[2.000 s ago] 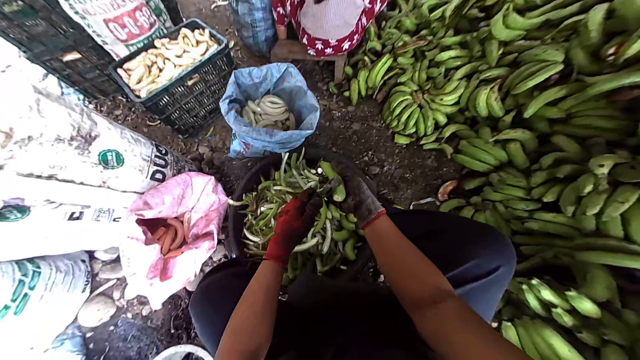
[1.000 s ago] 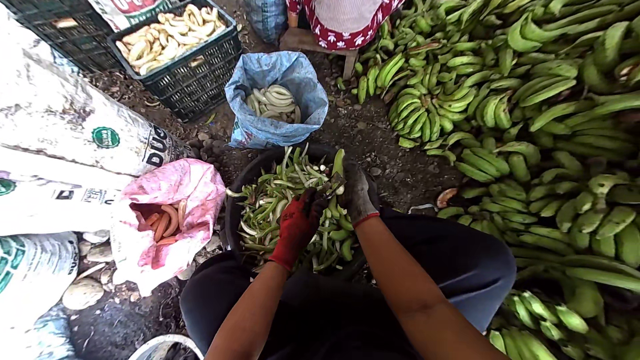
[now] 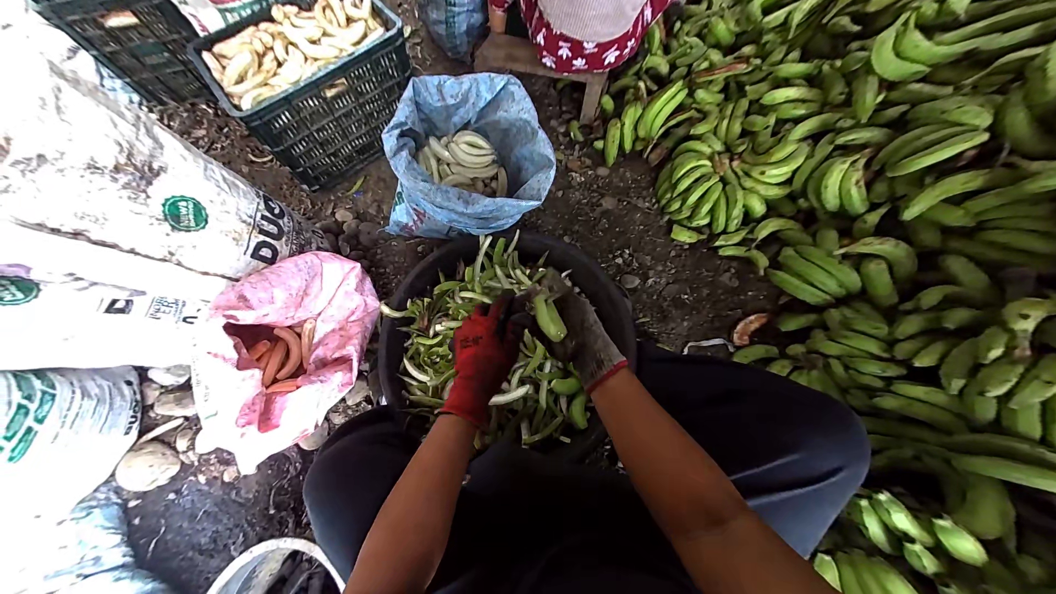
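Note:
My right hand, in a grey knit glove, is closed around a green banana above a black tub. My left hand, in a red and black glove, is right beside it with its fingers curled near the fruit's end; whether it holds a small tool is hidden. Below both hands the black tub is filled with green banana peels. Peeled bananas lie in an open blue sack beyond the tub.
A pink sack with reddish bananas stands at the left, near white sacks. A dark crate holds peeled bananas. Green banana bunches cover the ground at the right. A person in patterned red clothing sits on a wooden stool.
The green banana stood upright above my right hand one second ago; now it points down toward me in that hand. Both hands stay over the tub.

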